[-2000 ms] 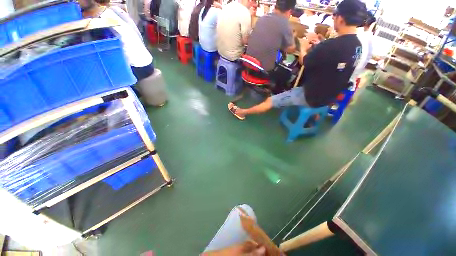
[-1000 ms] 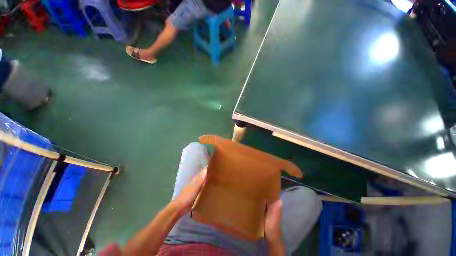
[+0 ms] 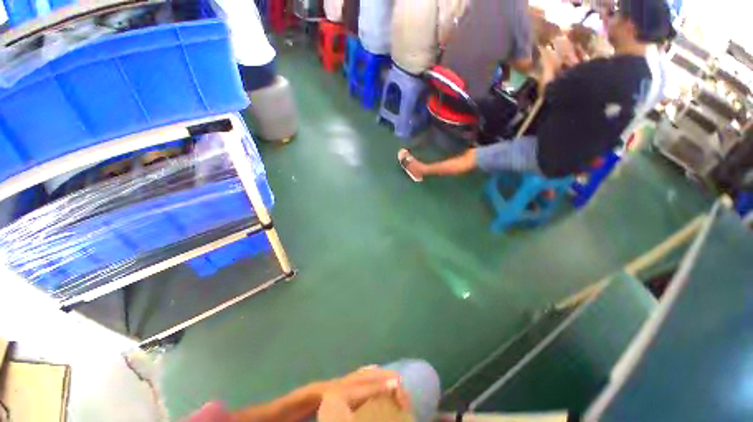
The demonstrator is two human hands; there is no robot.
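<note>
A brown cardboard mailer box [image 3: 376, 409] shows only in part at the bottom edge, over my lap. The picture's edge cuts off most of it, so its fold state cannot be told. My left hand [image 3: 359, 386] reaches in from the lower left and holds the upper part of the cardboard, fingers pointing right. The hand is slightly blurred. My right hand is not in view. My knee [image 3: 419, 386] in pale cloth is just right of the hand.
A pipe rack [image 3: 277, 247] with blue crates [image 3: 124, 91] stands at the left, partly wrapped in film. A green-topped workbench [image 3: 702, 321] is at the right. A seated person [image 3: 590, 115] and stools [image 3: 528, 198] are ahead. Cardboard [image 3: 37, 391] lies lower left.
The view has swung up and left from the lap. The open box and both hands showed before; now only a piece of box and my left hand show at the bottom.
</note>
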